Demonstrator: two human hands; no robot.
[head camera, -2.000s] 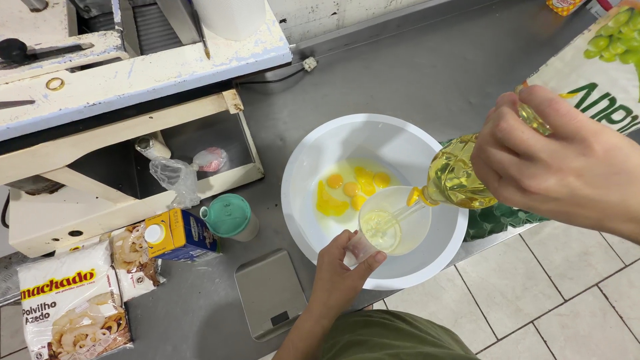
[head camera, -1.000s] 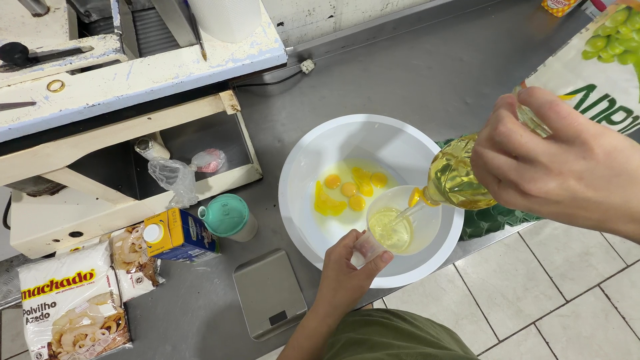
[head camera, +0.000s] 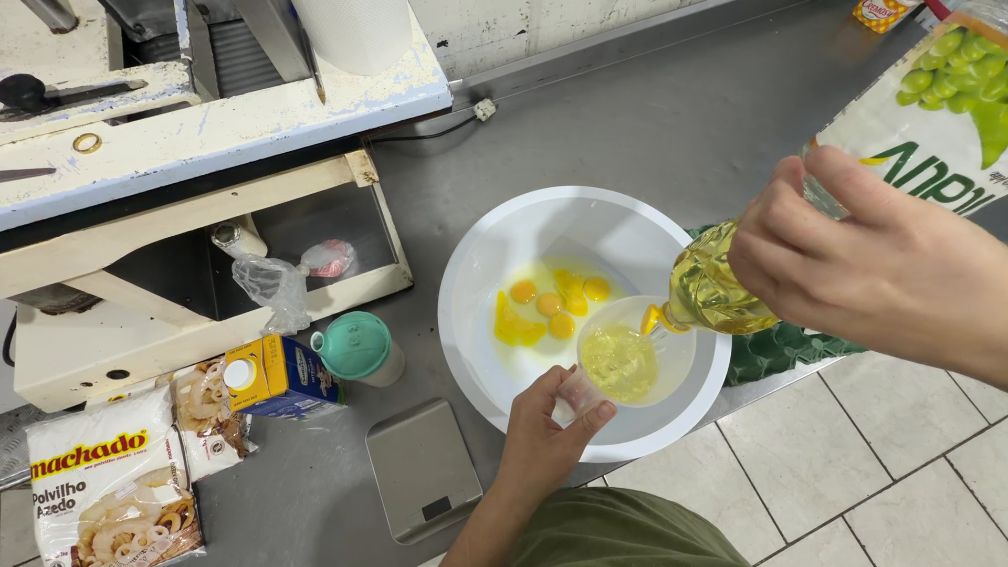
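Observation:
My right hand (head camera: 858, 244) grips a clear plastic bottle of yellow oil (head camera: 713, 283), tilted with its yellow mouth down and to the left. Oil runs from it into a translucent plastic cup (head camera: 677, 354), which holds a pool of oil (head camera: 618, 366). My left hand (head camera: 555, 437) holds this cup by its side, over the right part of a large white bowl (head camera: 465, 315). Inside the bowl lie several egg yolks (head camera: 549, 305) in clear egg white, some of them broken.
A digital kitchen scale (head camera: 424, 468) lies left of the bowl on the metal counter (head camera: 543, 142). Further left are a teal-lidded container (head camera: 356, 345), a carton (head camera: 279, 378) and a bag of sour cassava starch (head camera: 114, 480). A worn white machine (head camera: 236, 197) fills the upper left; a grape-printed bag (head camera: 937, 118) is at right.
The oil in the cup looks fuller than before. Both hands keep nearly the same place, with the bottle still tilted over the cup.

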